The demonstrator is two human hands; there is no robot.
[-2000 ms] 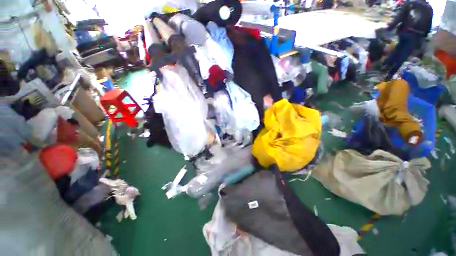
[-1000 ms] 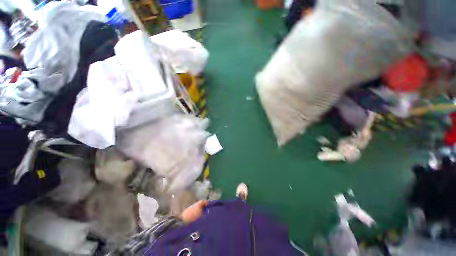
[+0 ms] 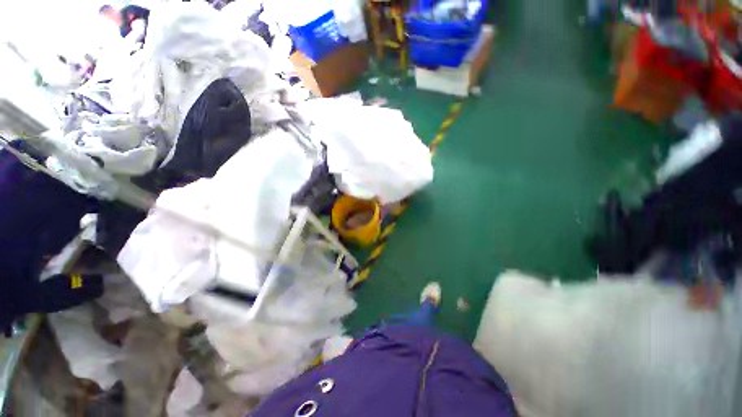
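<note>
Neither my left hand nor my right hand can be made out. A small pale patch beside my purple apron (image 3: 390, 375) is too unclear to tell as hand or cloth. White cloth pieces (image 3: 232, 220) hang over a white frame (image 3: 281, 261) just left in front of me. Another white piece (image 3: 370, 147) lies behind them, with a dark cloth (image 3: 213, 122) among the heap. Pale and brownish pieces (image 3: 134, 350) are piled below. A large pale sack (image 3: 602, 342), blurred, is at the lower right.
A yellow bucket (image 3: 356, 218) stands by the yellow-black floor line (image 3: 443, 126). Blue baskets (image 3: 443, 37) and a cardboard box (image 3: 338, 69) are at the back. A dark heap (image 3: 675, 216) and red containers (image 3: 671, 61) are on the right. A shoe tip (image 3: 431, 293) shows below.
The view has swung right-to-left, bringing the bucket and blue baskets in. The pale sack now shows at the lower right instead of upper right. My left hand is no longer clearly visible.
</note>
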